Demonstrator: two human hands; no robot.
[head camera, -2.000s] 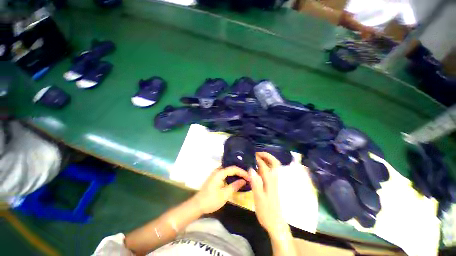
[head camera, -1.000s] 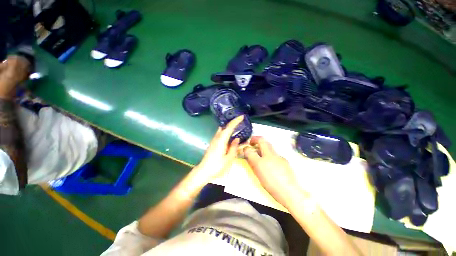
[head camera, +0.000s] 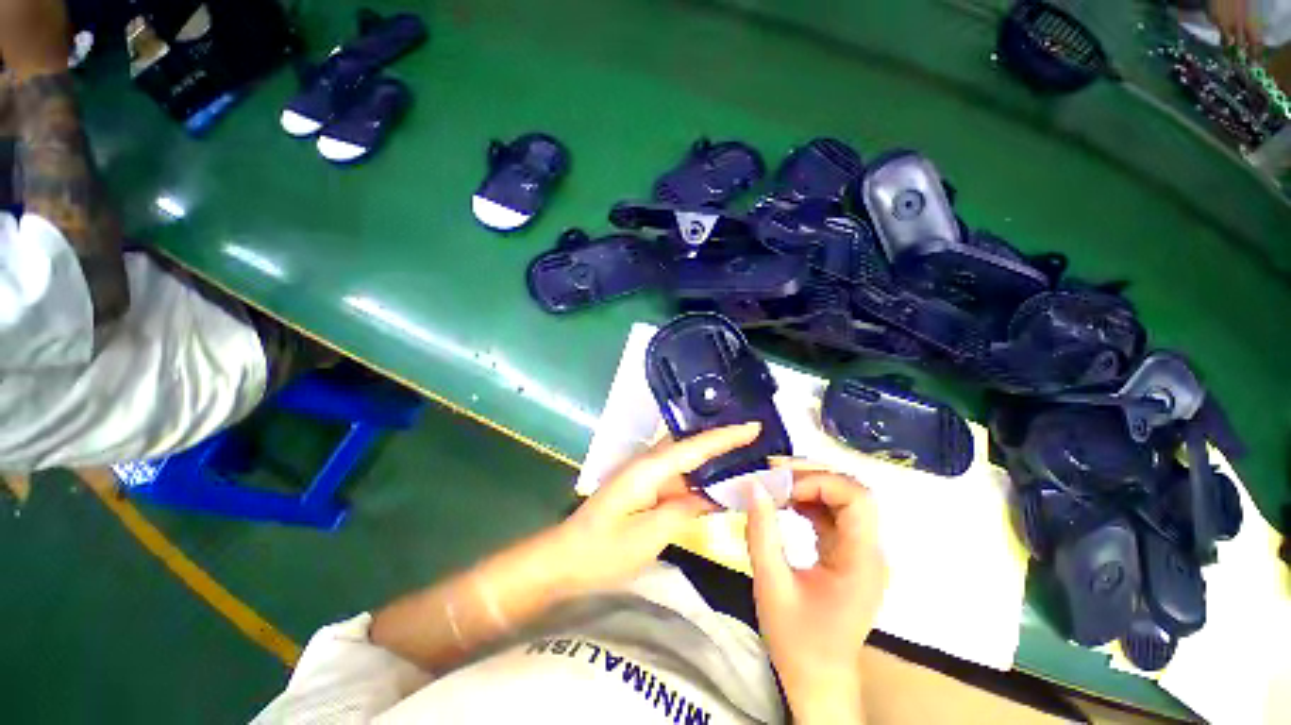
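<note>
A dark plastic housing is held over the white sticker sheet, its near end toward me. My left hand grips the housing by its near left side, fingers across it. My right hand has thumb and fingertips on a small white sticker that lies at the housing's near end. Whether the sticker is fully stuck down cannot be seen. Another dark housing lies on the sheet to the right.
A heap of dark housings spreads behind and right. White-ended housings lie at left. A black mesh basket stands at far right. A neighbour's arm and a blue stool are at left.
The held housing has moved from the bench's left part to over the sheet and now lies flatter. A white sticker now shows at its near end, under my right fingertips.
</note>
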